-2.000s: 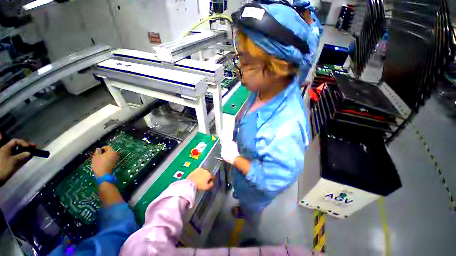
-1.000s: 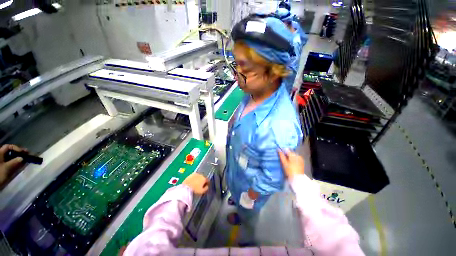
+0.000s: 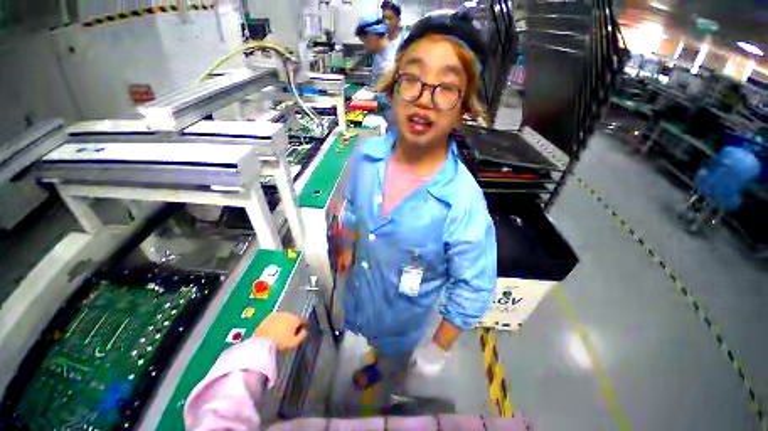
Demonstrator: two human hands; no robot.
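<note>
A green circuit board (image 3: 97,337) lies in a black carrier (image 3: 198,290) on the conveyor at the lower left. My left hand (image 3: 282,330), bare in a pink sleeve, rests at the outer edge of the green control panel (image 3: 221,324). Its fingers look bent, but their undersides are hidden. A red mushroom button (image 3: 260,289) on a yellow base sits just above the hand, and a smaller red button (image 3: 236,336) sits to its left. My right hand is not in view.
A person in a blue coat (image 3: 417,227) stands close in front, facing me. A white AGV cart (image 3: 509,300) with stacked trays stands behind. White gantry beams (image 3: 152,160) cross the conveyor. Tall dark racks (image 3: 560,76) rise behind; other workers are farther off.
The view has turned right. My right hand has left the blue-coated person's arm and the picture. That person now faces me. The other hands over the board are gone from view.
</note>
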